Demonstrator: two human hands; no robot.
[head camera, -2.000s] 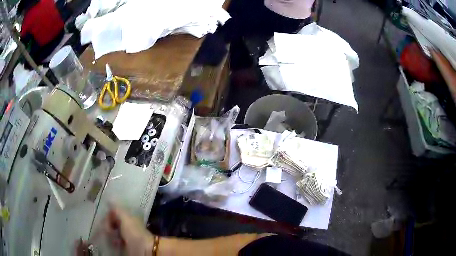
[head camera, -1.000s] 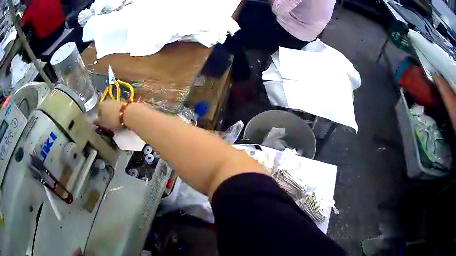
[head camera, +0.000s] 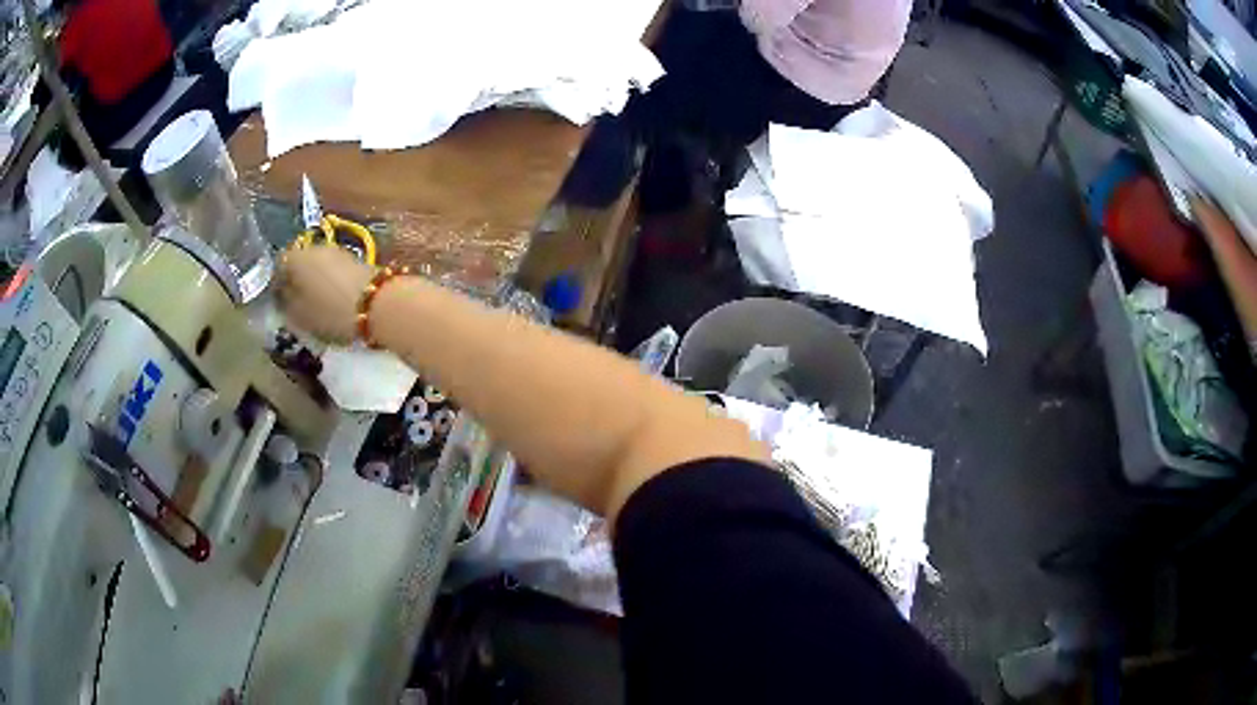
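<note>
My right hand (head camera: 320, 292) is at the right end of the off-white sewing machine head (head camera: 104, 413), between the clear plastic cup (head camera: 207, 193) and a small white piece (head camera: 365, 379). It is partly over the yellow-handled scissors (head camera: 345, 232), whose blades point up. Its fingers are bent down and hidden, so what they touch or hold cannot be told. Of my left hand only a possible fingertip (head camera: 228, 697) shows at the bottom edge.
Bobbins (head camera: 418, 430) lie on a black tray. Red-handled snips (head camera: 166, 517) hang on the machine. Right of my forearm are a grey bin (head camera: 813, 338) and a stand (head camera: 896, 475) with small cream bundles. White panels (head camera: 414, 76) lie on a brown board. A person in pink (head camera: 834, 41) is beyond.
My right arm has swung up from the table's near side to the scissors and cup. Over the last second the hand has shifted slightly right, and the small white piece looks slightly bent.
</note>
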